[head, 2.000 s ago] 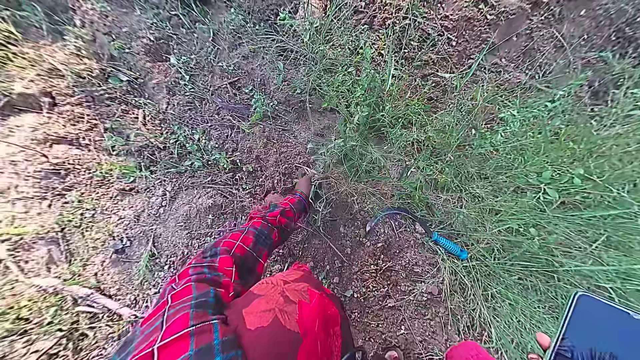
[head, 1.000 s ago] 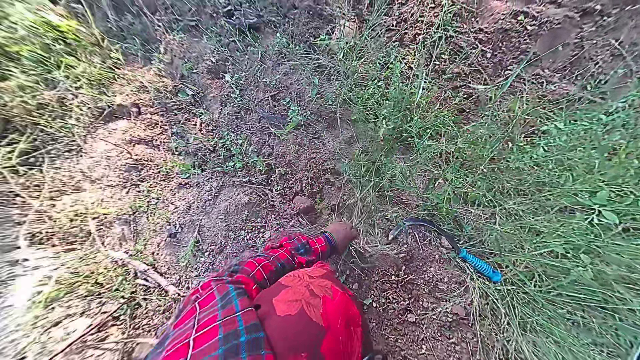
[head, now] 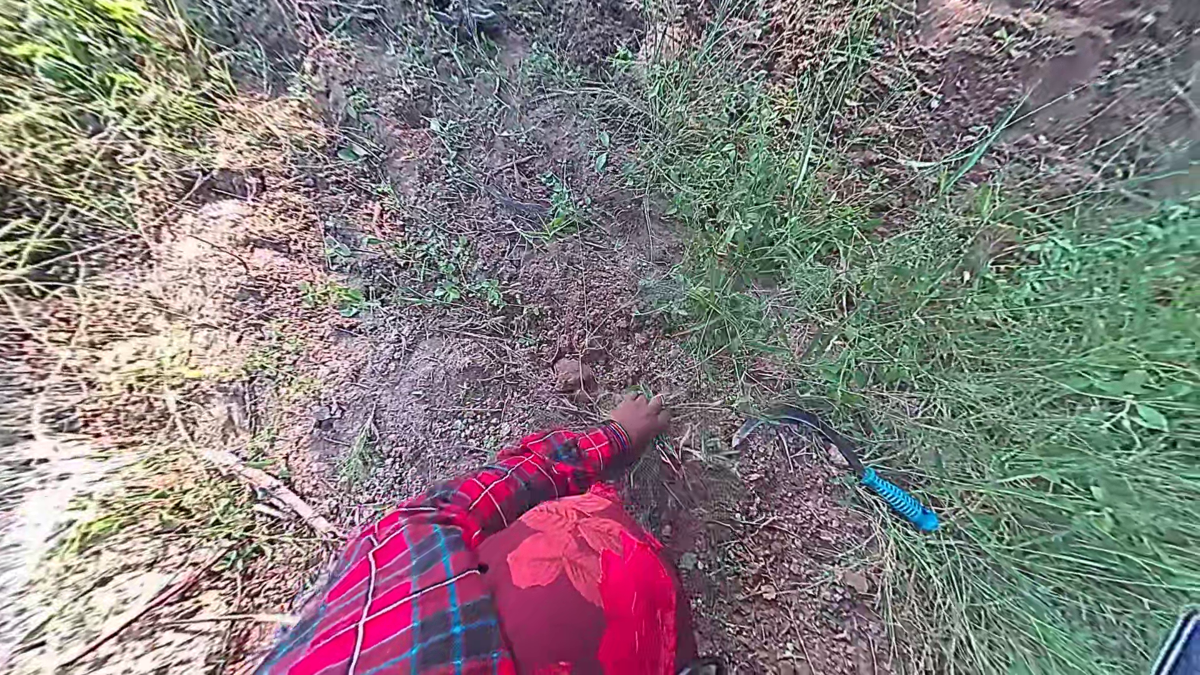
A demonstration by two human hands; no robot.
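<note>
My left hand (head: pixel 642 419), in a red plaid sleeve (head: pixel 525 473), is low over the soil near the middle of the view. Its fingers are curled around a small tuft of grass, with green blades showing above and below them. Just up and left of the hand lies a brown clod or stone (head: pixel 574 375). A sickle (head: pixel 834 445) with a dark curved blade and a blue ribbed handle (head: pixel 898 499) rests on the ground to the right, touched by no hand. My right hand is out of view; the edge of a phone (head: pixel 1179 647) shows at the bottom right corner.
Dense green grass (head: pixel 1050 403) grows on the right, and more stands at the upper left. A dry stick (head: pixel 272 483) lies on the ground at the lower left. My knee under red leaf-patterned cloth (head: pixel 581 581) fills the bottom middle.
My left hand has come back toward my body from its spot farther up the soil, baring the clod. Fingers of my right hand and most of the phone have gone out of view.
</note>
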